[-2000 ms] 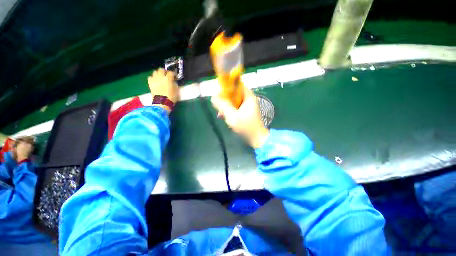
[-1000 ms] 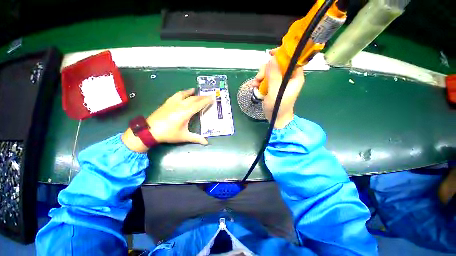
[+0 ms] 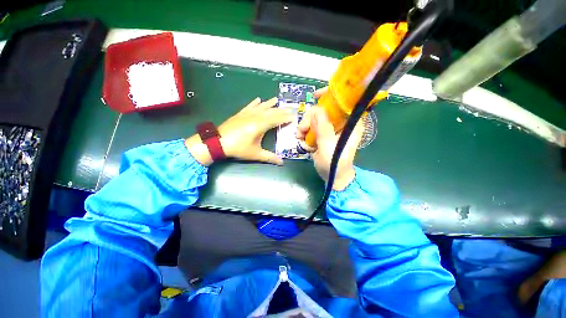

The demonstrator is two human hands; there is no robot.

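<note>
The smartphone assembly (image 3: 288, 140) lies flat on the green bench, its circuit board at the far end. My left hand (image 3: 248, 131) rests on its left edge with fingers spread. My right hand (image 3: 332, 140) is closed around the orange electric screwdriver (image 3: 357, 77), tilted, with its lower end over the phone's lower right part. The exact tip contact is hard to see. The black cable (image 3: 347, 127) runs down in front of my right hand. The round grey screw plate (image 3: 368, 129) sits to the right, partly hidden by my right hand.
A red bin (image 3: 115, 74) with white contents (image 3: 152, 84) stands at left. Beyond it is a black parts tray (image 3: 59, 93) with a heap of small parts. A white rail (image 3: 248, 59) and taped post (image 3: 487, 59) border the belt. Part of another person shows at lower right.
The screwdriver has moved from the screw plate left onto the phone's lower right. My left hand stays at the phone. Earlier, it reached to the belt; the phone then came onto the bench.
</note>
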